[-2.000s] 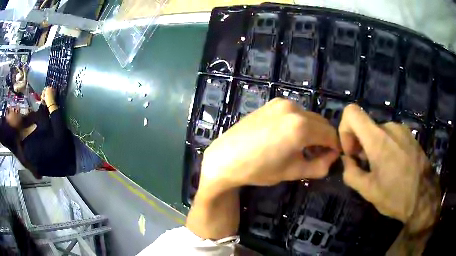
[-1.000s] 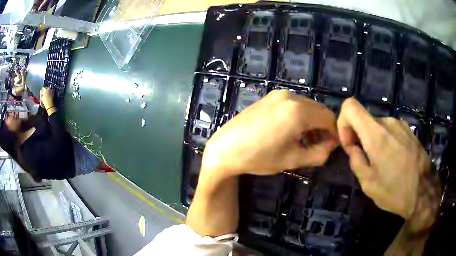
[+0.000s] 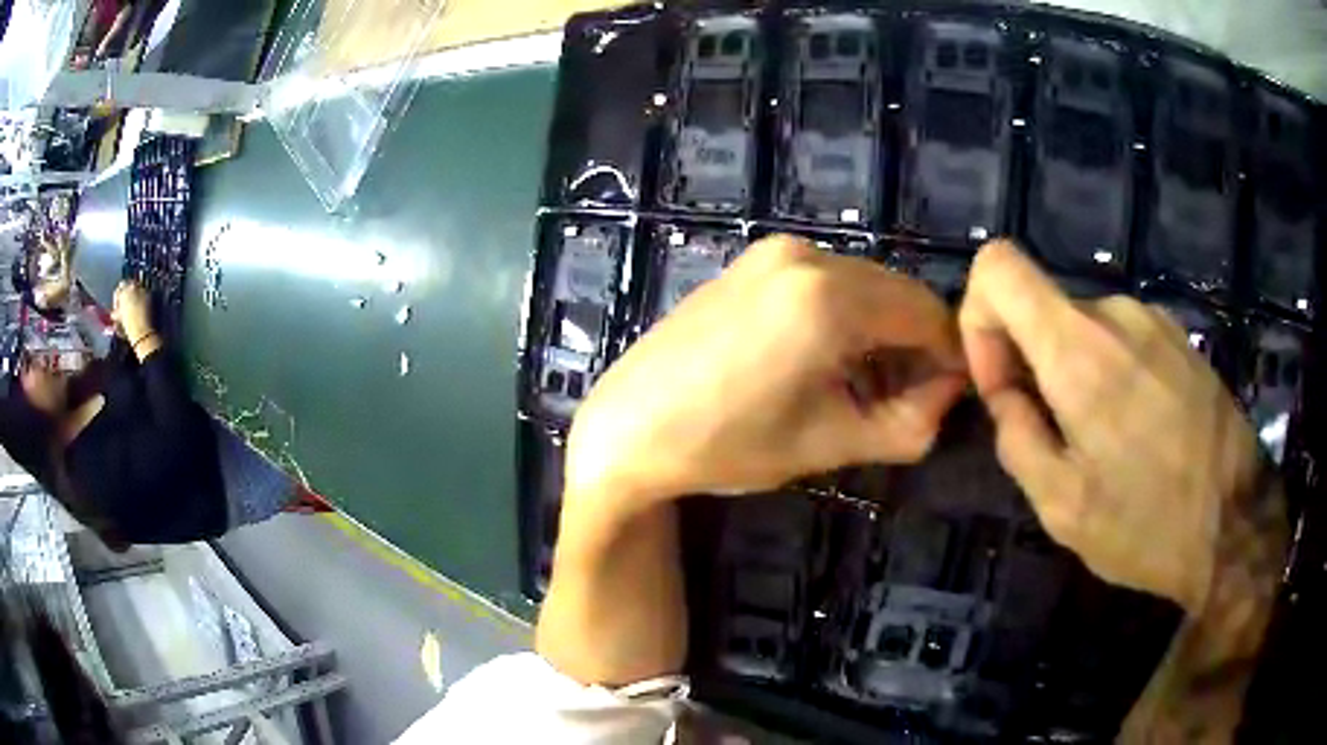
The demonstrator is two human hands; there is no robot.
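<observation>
My left hand (image 3: 771, 379) and my right hand (image 3: 1113, 422) are bare and meet fingertip to fingertip above the black blister tray (image 3: 600, 109). Thumb and forefinger of each hand are pinched together. Whatever is between the fingertips is too small or hidden to see. The tray holds rows of flat black phone housings, such as one in the back row (image 3: 833, 124) and one at the left of the middle row (image 3: 582, 306). Another housing (image 3: 917, 633) shows below my hands. The hands hide part of the middle row.
Small whitish parts (image 3: 403, 313) lie scattered on the green bench mat (image 3: 451, 437) left of the tray. A clear plastic sheet (image 3: 342, 124) lies at the back left. Another person (image 3: 138, 437) works at the far left beside a black tray (image 3: 157, 204). A metal frame stands below left.
Both hands have shifted slightly up and left, staying together at the fingertips. The tray and mat also sit a little further left in the picture.
</observation>
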